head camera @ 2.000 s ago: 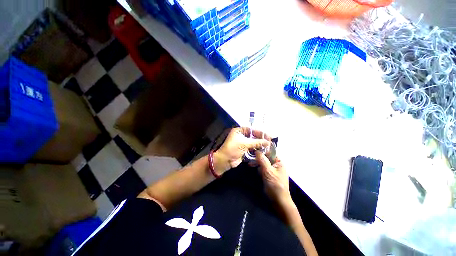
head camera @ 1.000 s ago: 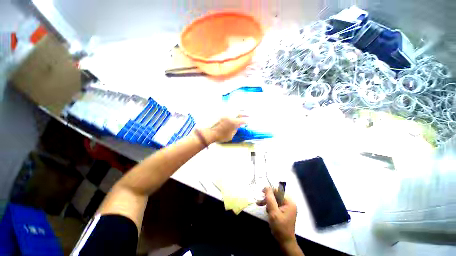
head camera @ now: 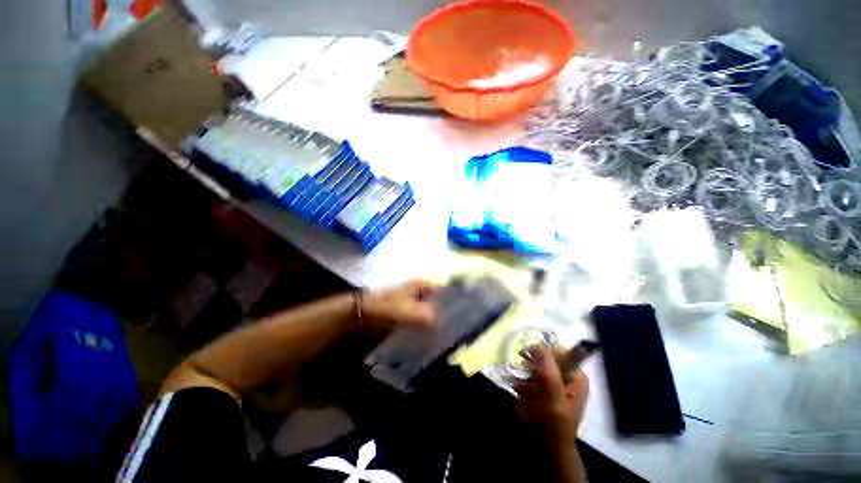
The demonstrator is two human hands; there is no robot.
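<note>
My left hand [head camera: 408, 306] is closed on a flat, greyish box blank [head camera: 444, 330], blurred, held at a tilt over the table's front edge. My right hand [head camera: 552, 382] holds a coiled white charging cable [head camera: 527, 351] just right of the blank. A short dark blade-like strip [head camera: 578, 356] also sticks out of my right hand. The pile of blue-and-white box blanks [head camera: 503, 201] lies mid-table beyond my hands.
Filled boxes [head camera: 312, 179] stand in rows at the left. An orange basket [head camera: 491, 58] is at the top. The cable pile [head camera: 699, 132] fills the right. A black smartphone [head camera: 637, 370] and yellow sheet [head camera: 802, 297] lie at right. A blue crate [head camera: 75, 377] is lower left.
My left hand has gone from the cable to the blanks and back towards the front edge, now with a blank in it. My right hand keeps the coil. The view has swung up across the table.
</note>
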